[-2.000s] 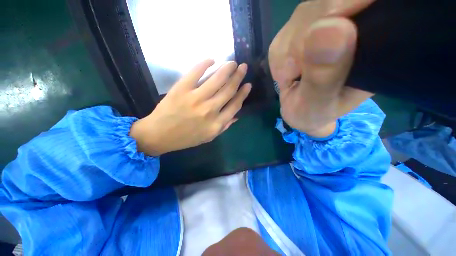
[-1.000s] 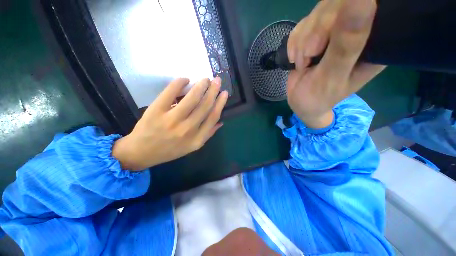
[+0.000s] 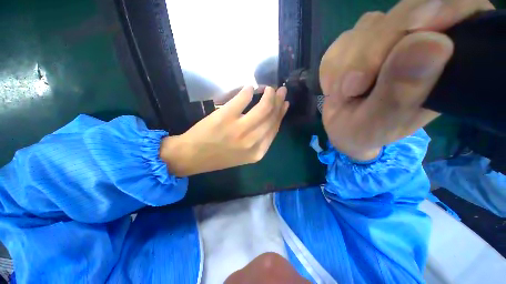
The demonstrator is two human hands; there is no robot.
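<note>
The open tablet body shows a bright silver-white plate (image 3: 224, 44) inside the black fixture tray (image 3: 145, 61). My left hand (image 3: 236, 127) rests at the near end of the device, fingertips on its near edge toward the right corner, holding nothing that I can see. My right hand (image 3: 377, 83) is raised right of the tray, closed around the thick black screwdriver (image 3: 471, 66). The hand hides the screwdriver's nose and bit. The near right corner of the device is dark and blurred.
The round screw dish (image 3: 320, 103) shows only as a sliver beside my right hand. The glossy green bench mat (image 3: 72, 61) lies around the tray. A white surface (image 3: 460, 244) and blue cloth (image 3: 471, 180) are at the lower right.
One second ago the screwdriver's nose was over the screw dish. Now my right hand is up nearer the camera and hides most of the dish. The tray and left hand appear further right in view.
</note>
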